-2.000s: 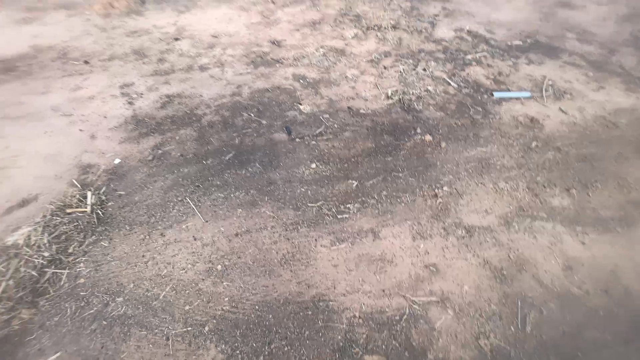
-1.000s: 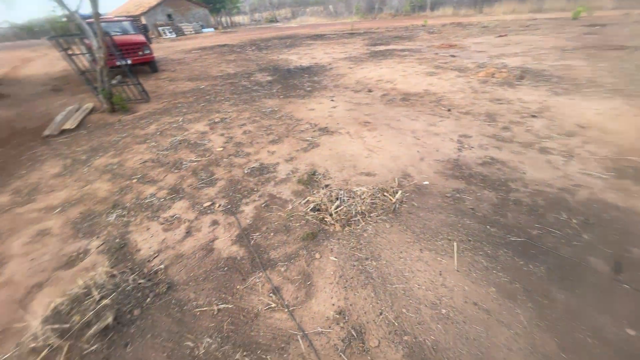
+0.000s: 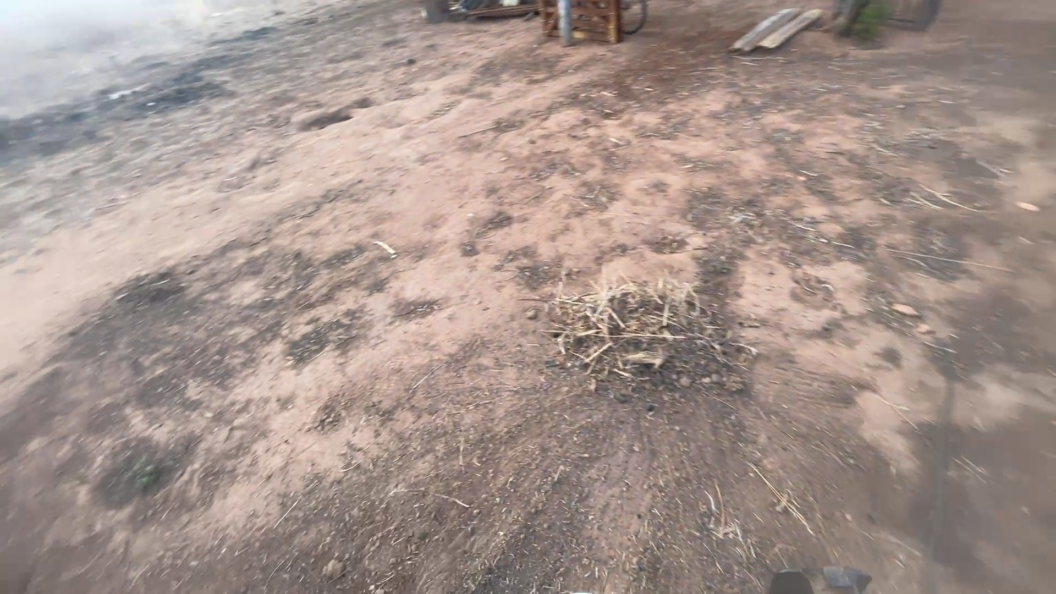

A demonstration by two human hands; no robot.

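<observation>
Neither my left hand nor my right hand shows in the head view. A low heap of dry straw and twigs (image 3: 635, 330) lies on the reddish dirt, right of the middle. Around it the soil is strewn with loose stalks and dark debris. At the bottom edge, right of the middle, a dark object (image 3: 817, 580) pokes into view; too little of it shows to tell what it is.
Two weathered boards (image 3: 775, 30) lie on the ground at the top right, near the base of a trunk (image 3: 851, 15). A slatted wooden structure (image 3: 582, 18) stands at the top beside a pale post (image 3: 565, 21). A shadow falls along the right side.
The view has swung strongly to the left. The red vehicle and the building seen a second ago are out of view, and the slatted wooden structure has come into it.
</observation>
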